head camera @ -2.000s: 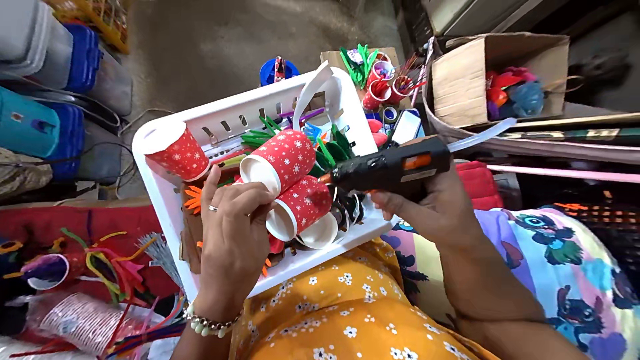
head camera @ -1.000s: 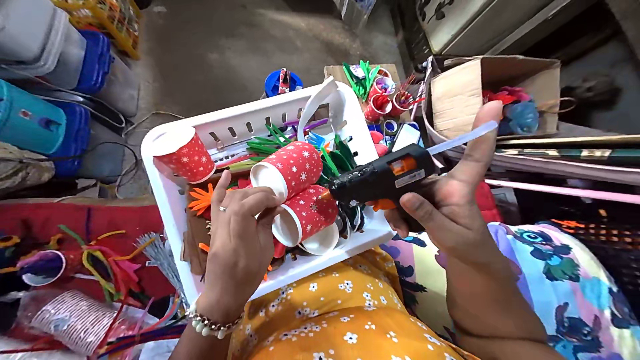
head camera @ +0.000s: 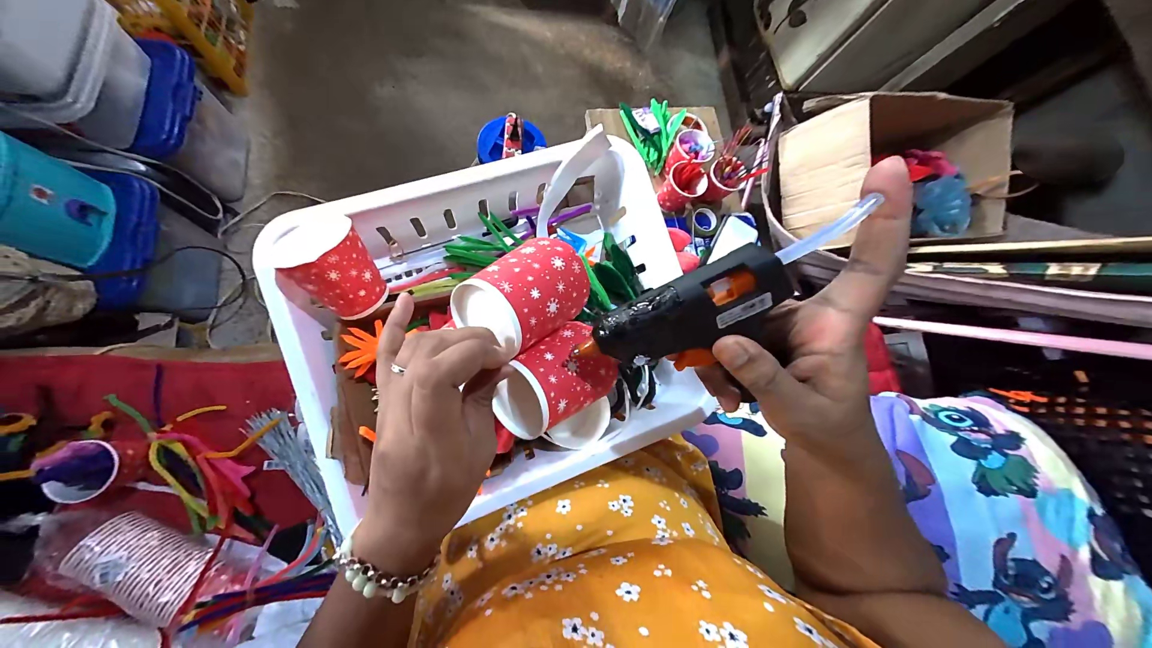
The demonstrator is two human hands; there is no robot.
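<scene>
My left hand (head camera: 436, 405) pinches the rims of two red snowflake-print paper cups, an upper one (head camera: 540, 292) and a lower one (head camera: 567, 382), lying on their sides against each other. My right hand (head camera: 810, 360) holds a black and orange hot glue gun (head camera: 693, 306), its nozzle touching or just over the lower cup near where the cups meet. A translucent glue stick (head camera: 832, 229) juts from its back, by my raised right forefinger. Beneath the cups is a white plastic basket (head camera: 301, 360). Another red cup (head camera: 337, 270) rests at its left corner.
Green pipe cleaners (head camera: 486, 243) lie in the basket. Past its far right corner stand red cups (head camera: 688, 180) with craft pieces, near an open cardboard box (head camera: 828, 171). Lidded plastic bins (head camera: 171, 99) are at far left. A spool of striped twine (head camera: 135, 562) lies at lower left.
My right forefinger has lifted away from the glue gun and is now raised by the glue stick. The gun's nozzle stays near the cups, and my left hand still holds them.
</scene>
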